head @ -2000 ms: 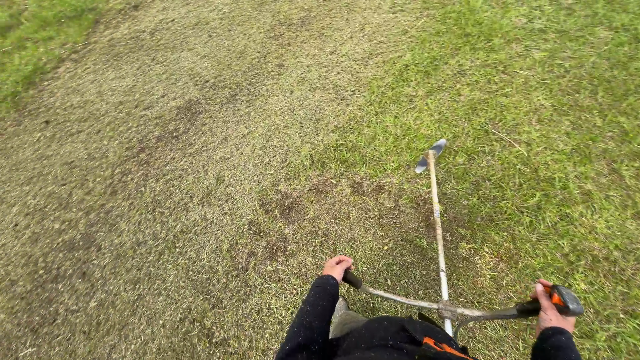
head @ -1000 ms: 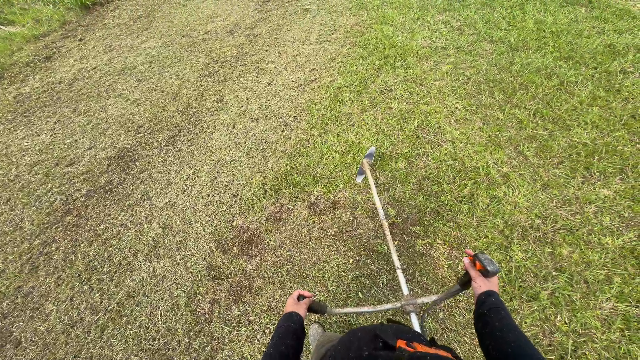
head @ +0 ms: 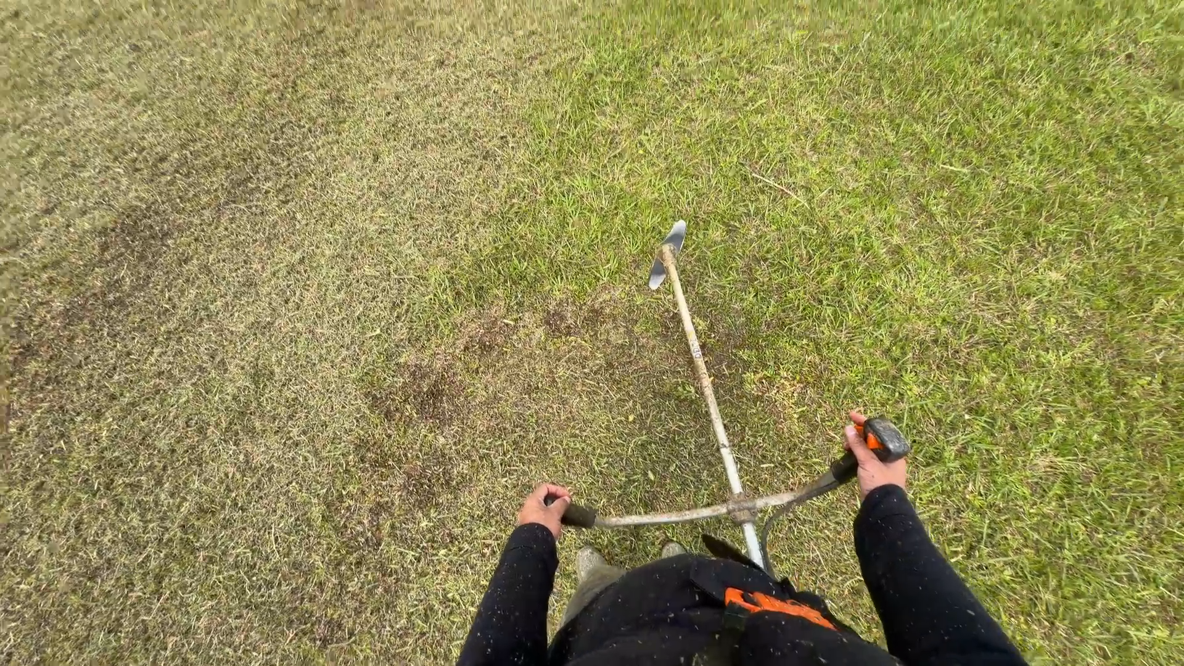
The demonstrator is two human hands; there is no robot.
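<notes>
A brush cutter's long pale shaft (head: 705, 379) runs forward from my waist, with a flat metal blade (head: 668, 254) at its far end over the grass. Its curved handlebar (head: 661, 518) crosses the shaft at a dirty clamp (head: 742, 508). My left hand (head: 545, 508) is closed around the end of the black left grip (head: 578, 514). On the other side my right hand (head: 872, 460) grips the right handle beside the black and orange throttle control (head: 883, 439). A cable hangs from that handle toward the shaft.
Short, pale cut grass (head: 231, 370) with dark bare patches lies to the left. Taller green grass (head: 999, 277) covers the right side. My boots (head: 592, 561) stand just below the handlebar, and a thin dry stalk (head: 777, 185) lies beyond the blade.
The blade was swung left toward the pale grass one second ago and has come back to the right. Both hands have stayed on the handles.
</notes>
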